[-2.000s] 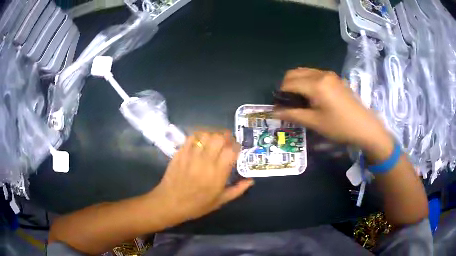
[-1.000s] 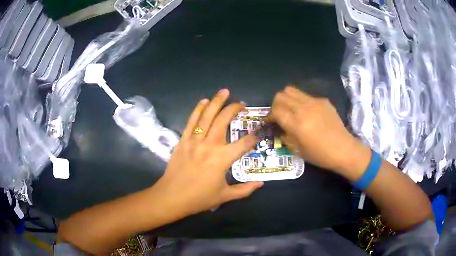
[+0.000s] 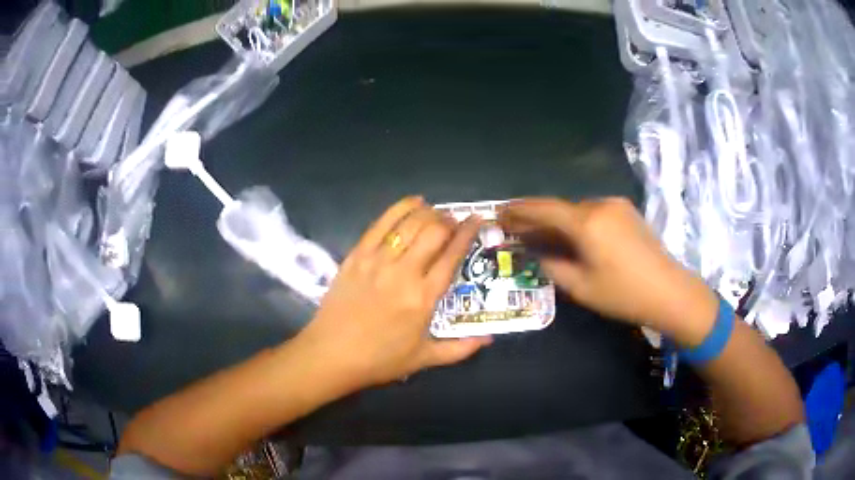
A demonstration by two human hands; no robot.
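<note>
A white power strip housing lies open on the black mat, with a green circuit board, a yellow component, blue parts and brass strips inside. My left hand grips its left side, thumb along the near edge and fingers over the far left part. My right hand is over the far right part; its fingers are blurred, and a dark slim thing seems to be in them, hard to make out. The bagged power cord runs left from the housing to a white plug.
Stacked white units with bagged cords stand at left, more units at right. Another open housing lies at the far left by the pale belt rail. A second plug hangs at left. Brass pieces lie near my body.
My left hand's fingers have drawn together and curled over the housing. My right hand has moved slightly right. The housing has shifted a little left.
</note>
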